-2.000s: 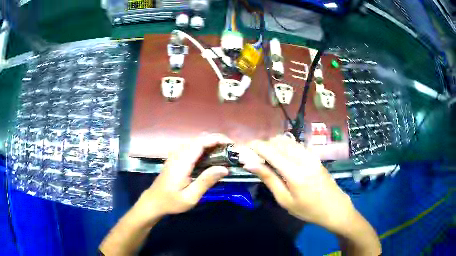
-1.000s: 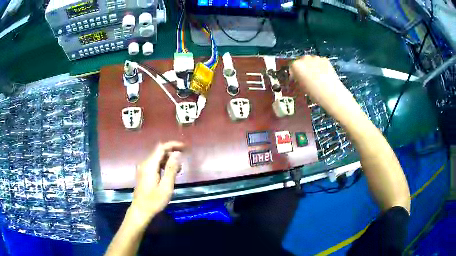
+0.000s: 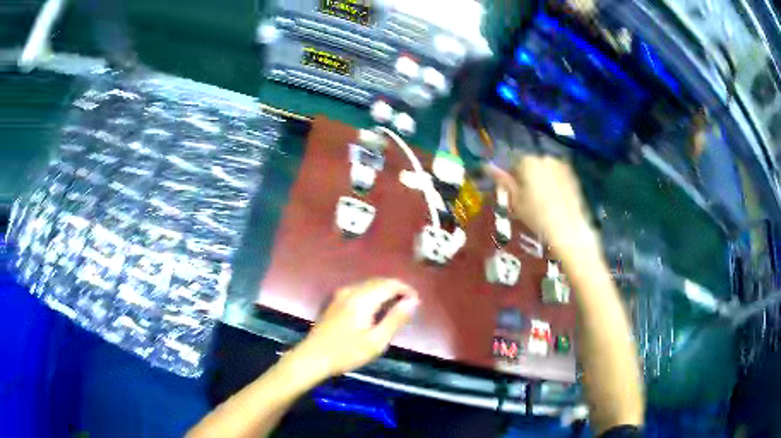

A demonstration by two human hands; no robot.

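The reddish-brown test board [image 3: 300, 265] lies in front of me, tilted in the blurred view. My left hand [image 3: 366, 321] is over its front edge, fingers curled; a dark patch shows between thumb and fingers, and I cannot tell if it is an object. My right hand [image 3: 544, 192] is blurred at the board's back row, fingertips by a white test holder [image 3: 503, 224]; whether it holds anything cannot be told. A white test lead [image 3: 411, 158] loops to a socket outlet [image 3: 438, 245]. The amber block [image 3: 468, 204] sits beside it.
A clear blister tray [image 3: 154, 214] lies left of the board and another [image 3: 655, 299] right of it, partly behind my forearm. Stacked bench instruments [image 3: 330, 64] and a dark display screen [image 3: 574, 81] stand behind. Panel meters [image 3: 506, 348] and switches [image 3: 539, 337] are at the front right.
The hands were together at the front edge, then apart. My right hand has moved from the rightmost holder leftward along the back row. The view has turned; my left hand remains near the front.
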